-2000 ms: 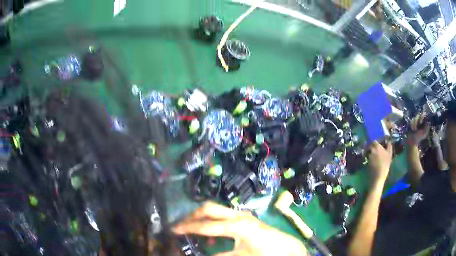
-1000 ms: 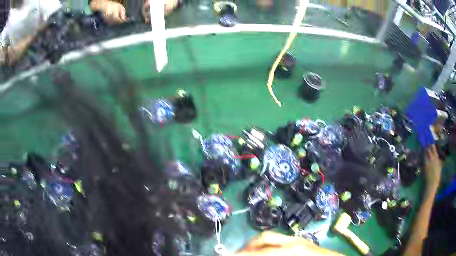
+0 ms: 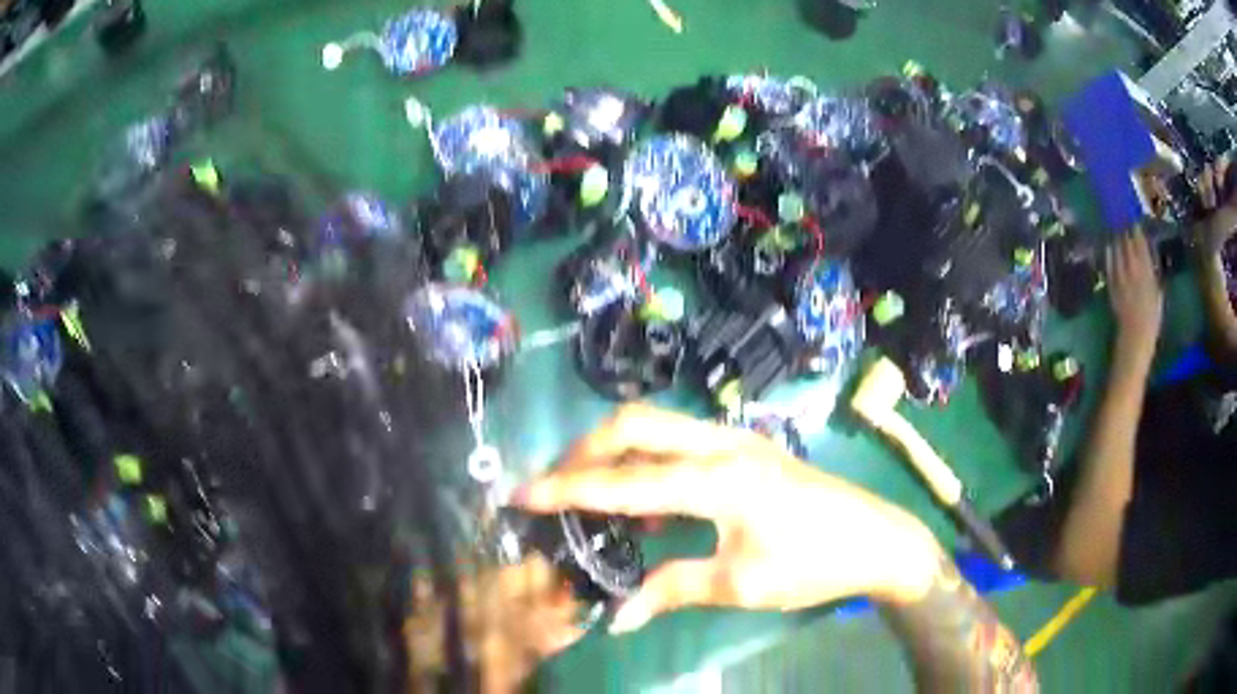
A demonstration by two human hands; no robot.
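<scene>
A black round housing (image 3: 601,553) with a pale rim shows low in the centre. My right hand (image 3: 760,522) comes from the lower right, thumb and fingers curved around the housing. My left hand (image 3: 499,617) is at the lower left edge of the housing, blurred and largely covered by dark strands; its fingers cannot be made out. A white lead with a ring end (image 3: 483,464) hangs from a blue-white circuit board (image 3: 461,325) just above the hands.
Black housings (image 3: 739,346), circuit boards (image 3: 678,193) and green-yellow pieces lie heaped on the green worktop (image 3: 312,109). A yellow-headed hammer (image 3: 912,441) lies right of my right hand. Another person's arm (image 3: 1119,393) reaches toward a blue block (image 3: 1110,143) at right. Dark strands block the left.
The view has tilted down, so the heap sits higher in the picture. My right hand now shows fully, curved around the black housing, and my left hand shows beside it.
</scene>
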